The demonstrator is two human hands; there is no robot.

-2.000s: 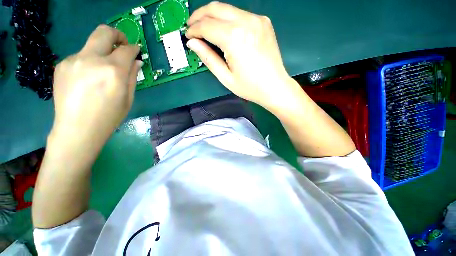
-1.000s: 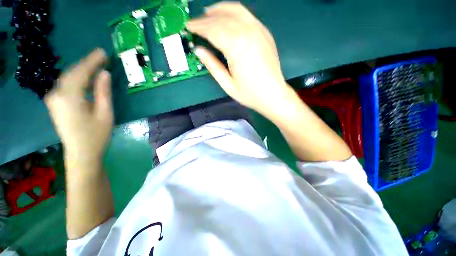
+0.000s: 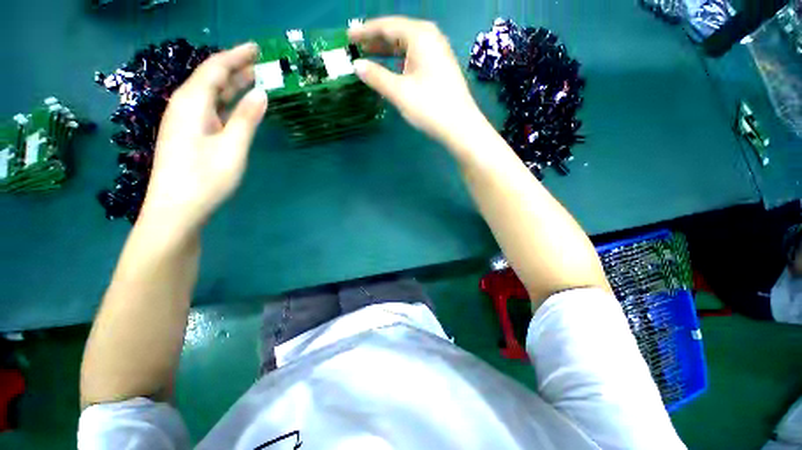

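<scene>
A stack of green circuit boards (image 3: 324,110) with white blocks on top stands upper centre on the dark green table. My left hand (image 3: 207,132) is at the stack's left edge, thumb and fingers around the top board's side. My right hand (image 3: 413,75) is at its right edge, thumb and fingers on the top board's corner. Small black parts show on the top board near the white blocks. Heaps of glossy black parts lie on both sides, the left heap (image 3: 139,123) partly behind my left hand, the right heap (image 3: 541,97) beyond my right forearm.
Another stack of boards (image 3: 35,154) is at the far left. A small board piece (image 3: 752,134) and clear plastic bags (image 3: 778,66) lie at the right. A blue tray of boards (image 3: 655,316) and a red stool (image 3: 506,312) are below the table edge at right.
The view has shifted, now showing both heaps. Both hands were at a single flat board near the table edge, my left hand off it; now both are at the stack's top board.
</scene>
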